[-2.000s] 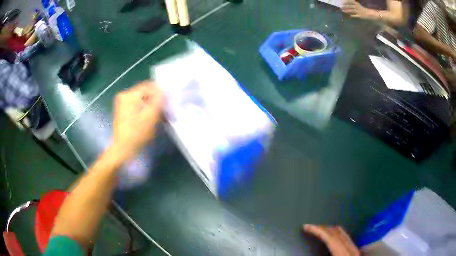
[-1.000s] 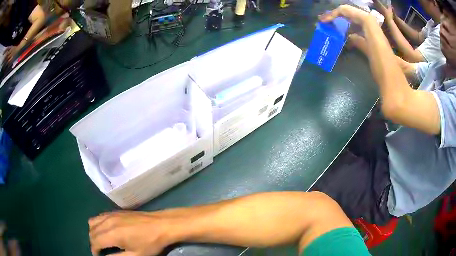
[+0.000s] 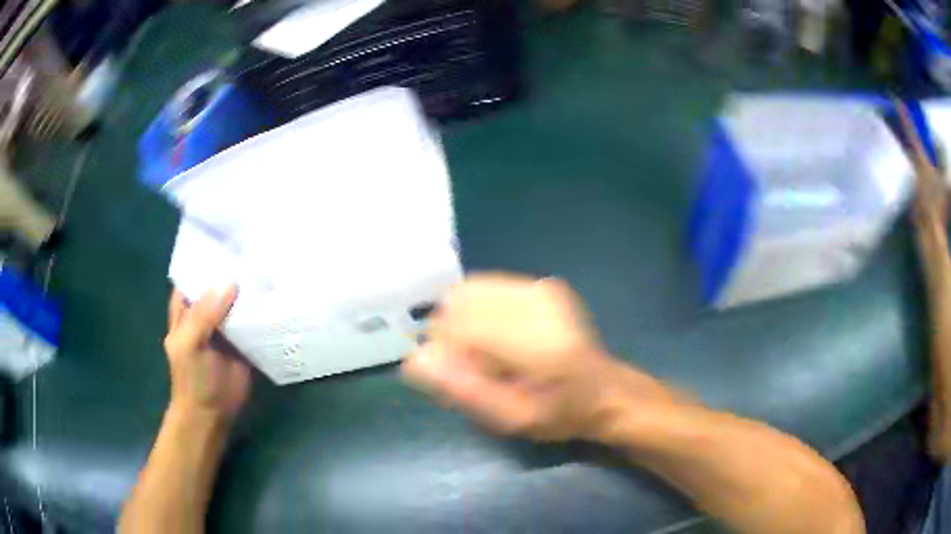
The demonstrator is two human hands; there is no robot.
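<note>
A white retail carton [image 3: 334, 224] with a raised white flap is in front of me, tilted and blurred. Small print and a dark icon show on its near side. My left hand [image 3: 206, 355] holds its left end, thumb at the lower left corner. My right hand [image 3: 511, 355] is at its near right corner, fingers curled against it; blur hides whether it grips. The carton's inside is too washed out to read.
A blue parts bin [image 3: 198, 125] and a black electronic unit [image 3: 417, 52] lie beyond the carton. A blue and white carton [image 3: 808, 198] stands at the right, beside another person's arm [image 3: 930, 271]. Another blue and white box [image 3: 26, 323] is at the far left.
The view has swung left. One second ago two open cartons stood side by side; now one is between my hands, with my left hand on it. The other person's arm is at the far right.
</note>
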